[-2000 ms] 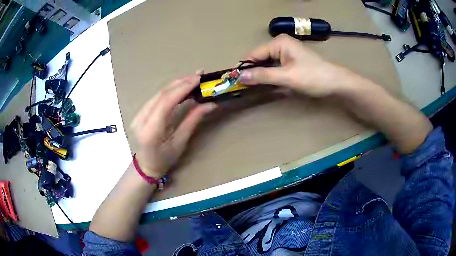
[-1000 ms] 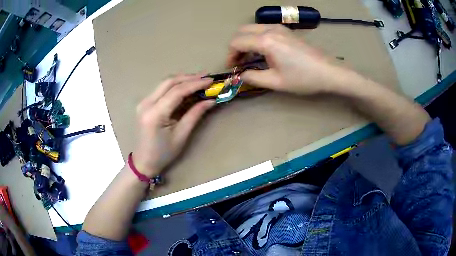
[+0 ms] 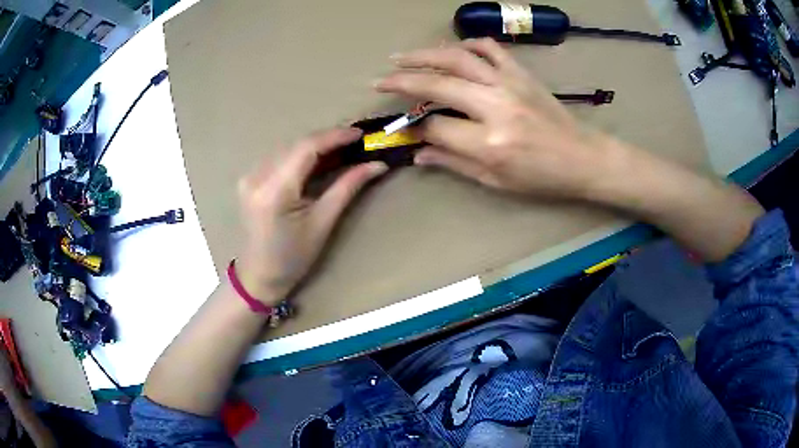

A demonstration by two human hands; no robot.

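A black bottom housing [image 3: 401, 159] lies between my hands over the middle of the brown mat. A yellow battery [image 3: 385, 140] shows inside it, with a small white piece and thin wires above the battery. My left hand [image 3: 293, 197] grips the housing's left end between thumb and fingers. My right hand [image 3: 517, 131] is at the right end, thumb and a finger on the housing, upper fingers spread above it. It hides that end. A cable with plug [image 3: 596, 97] sticks out beyond my right hand. The green circuit board cannot be made out.
A closed unit [image 3: 512, 23] with a cream band and cable lies at the mat's far edge. A pile of open subassemblies [image 3: 79, 254] is at left, another [image 3: 753, 35] at far right. A red-orange piece [image 3: 12, 354] and another person's arm [image 3: 24, 404] show at lower left.
The green board that showed at the housing's front edge has gone from sight. My right hand's upper fingers have lifted and spread. The cable's plug now shows to the right of that hand.
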